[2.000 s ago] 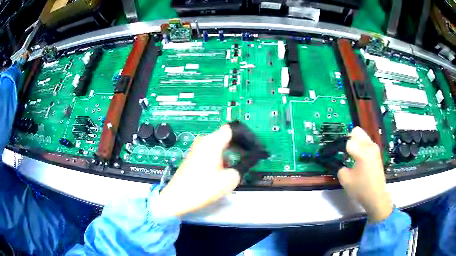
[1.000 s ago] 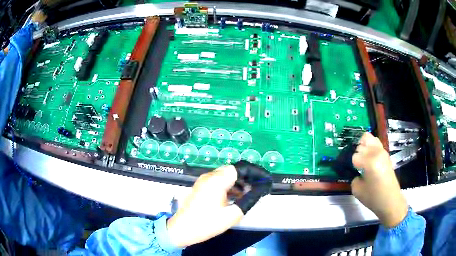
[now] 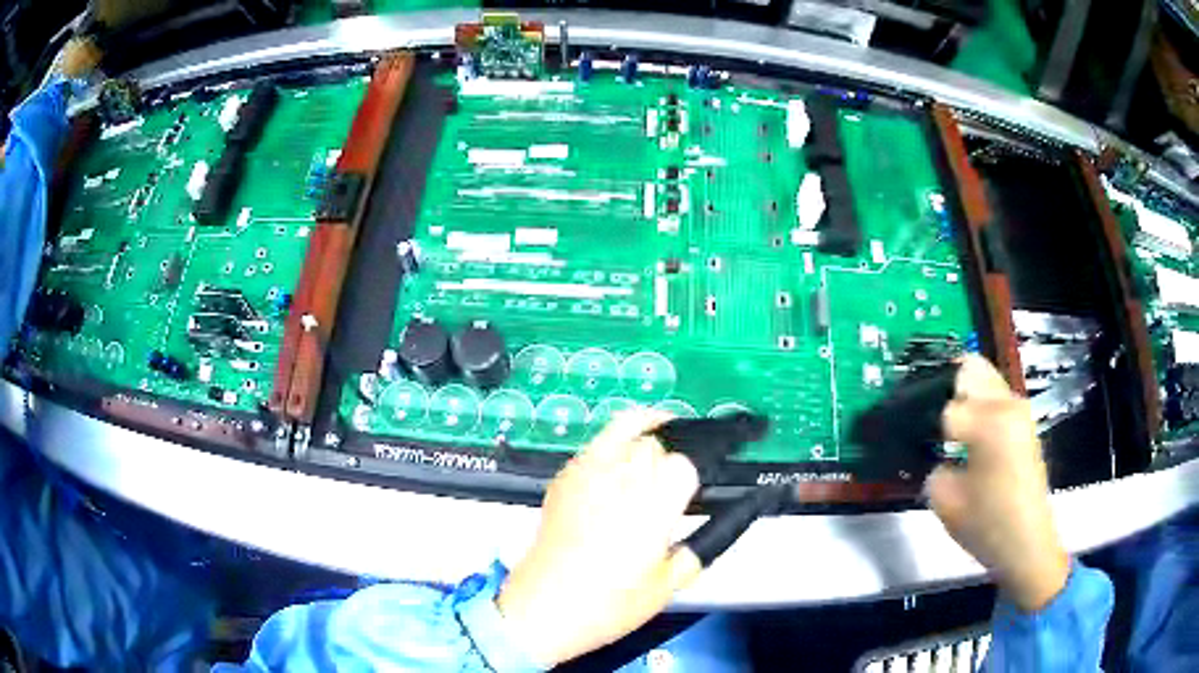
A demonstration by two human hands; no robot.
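Note:
A large green circuit board (image 3: pixel 605 250) lies in front of me. Two black capacitors (image 3: pixel 479 355) stand side by side near its lower left, among white printed circles. My left hand (image 3: pixel 598 533) is over the board's near edge, with black sleeves on its fingertips. Its thumb and fingers are apart and nothing shows between them. My right hand (image 3: pixel 993 480) is at the board's lower right corner, with black-covered fingertips pointing left over the board. They are blurred, and whether they hold anything cannot be told.
Red-brown carrier bars (image 3: pixel 345 237) flank the board. Another green board (image 3: pixel 132 263) lies at left and part of one at far right. Silver bars (image 3: pixel 1058 362) show down in a dark gap between carriers. A pale metal rail (image 3: pixel 329 513) runs along the front. Another person's blue sleeve (image 3: pixel 33 197) is at far left.
The right-hand board has moved away to the right, opening a dark gap. My left hand has moved toward the near edge, and its thumb and fingers have spread. My right hand stays near the corner.

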